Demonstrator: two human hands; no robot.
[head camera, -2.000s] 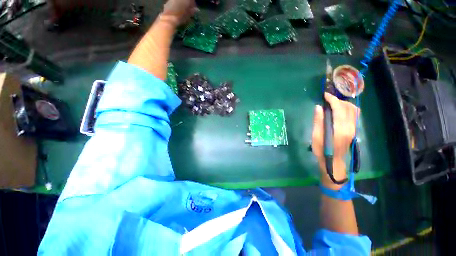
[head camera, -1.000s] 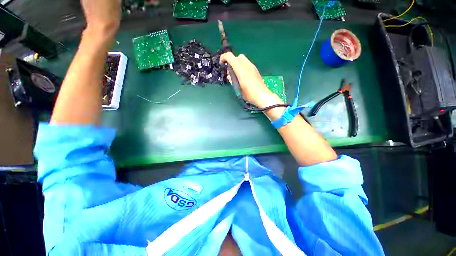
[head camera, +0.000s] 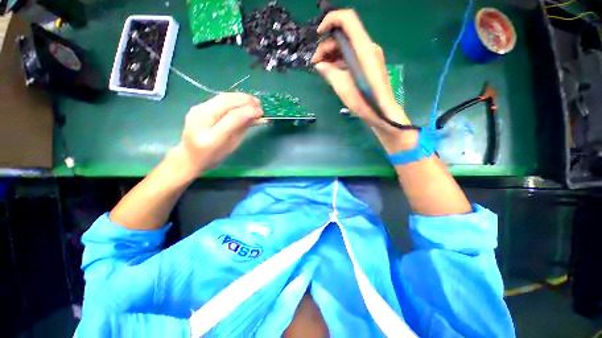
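Observation:
My left hand (head camera: 214, 132) holds a green circuit board (head camera: 284, 105) by its left edge, tilted so it shows nearly edge-on above the mat. A thin silvery solder wire (head camera: 193, 80) runs to the left hand from the upper left. My right hand (head camera: 356, 66) grips the black soldering iron (head camera: 353, 63), its cable trailing over the wrist; its tip is hidden or too blurred to tell. The fingertips are at the right side of the heap of small black components (head camera: 280, 38). Another green board (head camera: 396, 82) lies partly behind the right hand.
A white parts tray (head camera: 171, 56) and black fan (head camera: 56, 59) stand left. Another board (head camera: 216, 21) lies beyond the tray's right. Blue solder spool (head camera: 490, 34), open cutters (head camera: 490, 125) and black bin (head camera: 558, 99) are right. A blue cord (head camera: 452, 63) rises from the right wrist strap.
My left hand has come back from the far upper left and now holds a board in front of me. My right hand, still with the iron, has shifted relative to the heap. The camera view has moved.

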